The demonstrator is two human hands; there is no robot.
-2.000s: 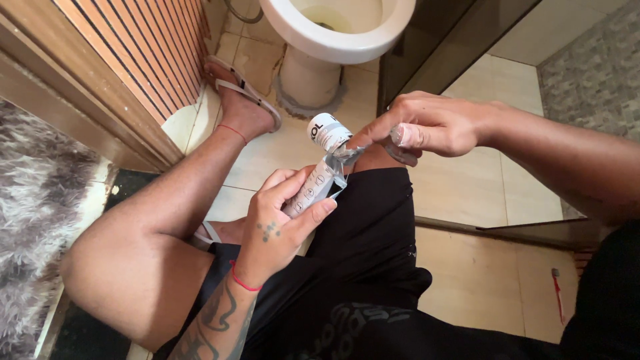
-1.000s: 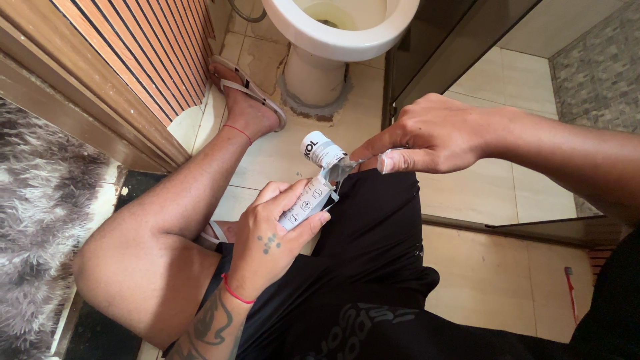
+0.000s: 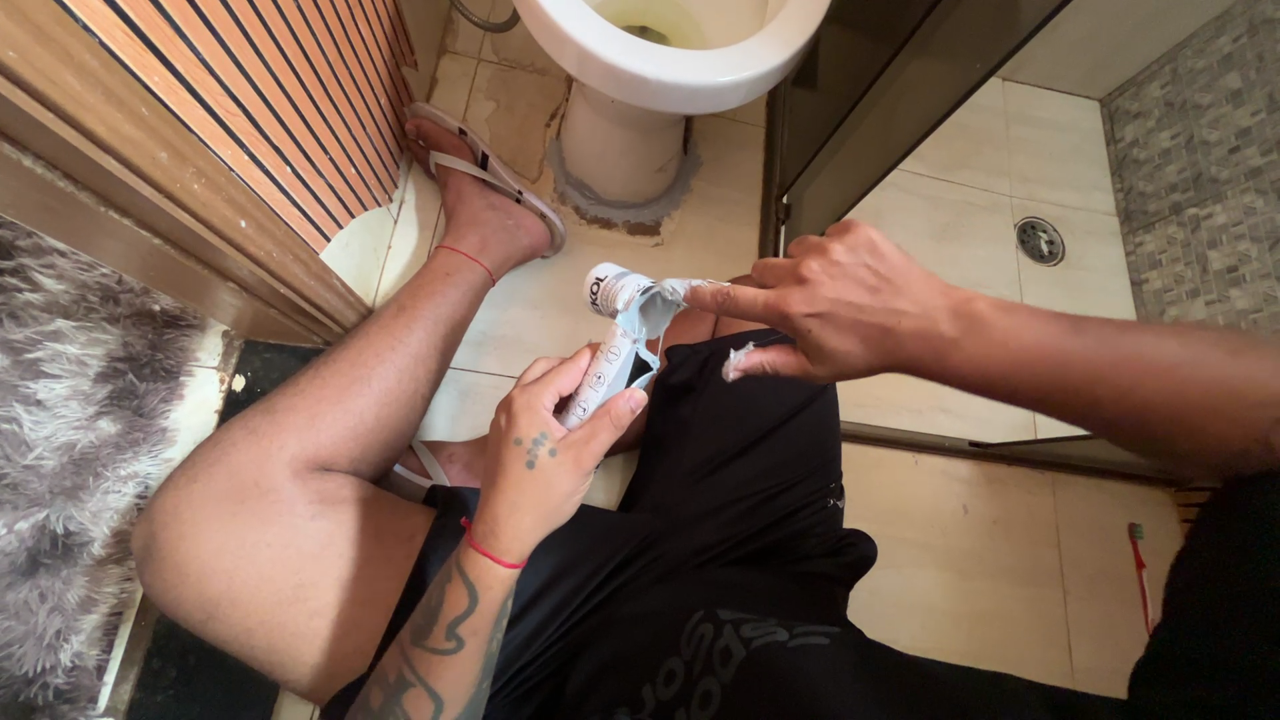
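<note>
A torn-open white tube [image 3: 603, 376] with printed symbols is gripped in my left hand [image 3: 550, 430], low in the middle of the view. Its end with lettering [image 3: 612, 290] is bent over at the top, and grey paste [image 3: 655, 310] shows in the tear. My right hand [image 3: 850, 305] comes in from the right, its index fingertip at the torn wrapping. Pale grey paste coats the tip of my right thumb, which stands apart from the index finger. Whether the index finger pinches the wrapping, I cannot tell.
A white toilet [image 3: 680, 60] stands ahead, with grey filler [image 3: 625, 205] around its base. To the right are a dark-framed shower door [image 3: 880, 90], a floor drain [image 3: 1040, 241] and a red toothbrush [image 3: 1140, 575] on the tiles. A shaggy grey rug [image 3: 60, 450] lies at the left.
The tear in the tube shows wider, with the lettered end farther from my left hand. My right index finger has come to the edge of the torn wrapping.
</note>
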